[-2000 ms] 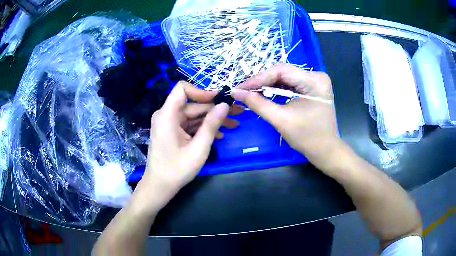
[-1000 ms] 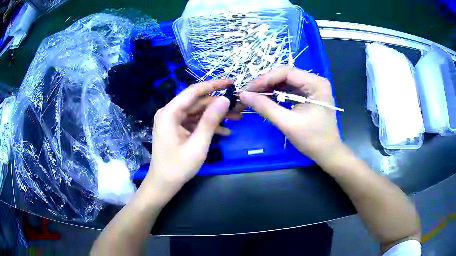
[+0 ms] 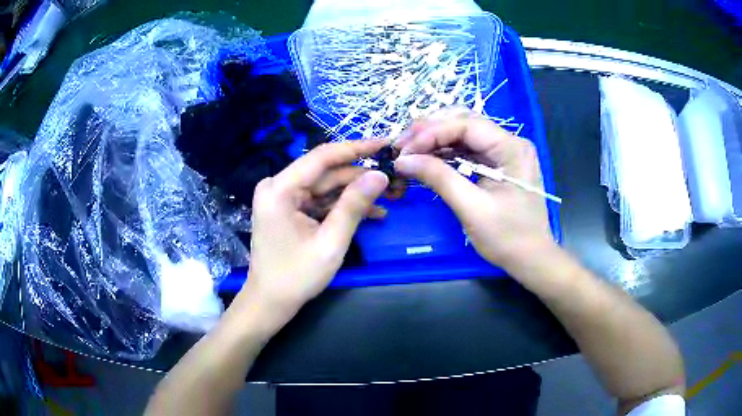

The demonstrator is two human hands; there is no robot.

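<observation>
My left hand [image 3: 313, 207] pinches a small black piece [image 3: 388, 162] between thumb and forefinger, above the blue tray [image 3: 390, 264]. My right hand [image 3: 480, 183] holds a white stem piece [image 3: 508, 179] that sticks out to the right past its fingers. The right thumb and forefinger touch the black piece from the right; the contact point is mostly hidden by the fingertips. An open clear tub [image 3: 399, 69] of loose white stems stands on the tray's far part. A pile of black pieces [image 3: 244, 138] lies at the tray's left.
A crumpled clear plastic bag [image 3: 106, 187] lies left of the tray, with a white lump [image 3: 189, 294] at its near edge. Two long frosted containers [image 3: 647, 171] stand to the right on the dark workbench [image 3: 390, 333]. A metal rail [image 3: 602, 53] and a green surface lie beyond.
The right fingertips have closed in against the black piece, and the thin stem end between the hands no longer shows. The whole scene has shifted slightly right and down in view.
</observation>
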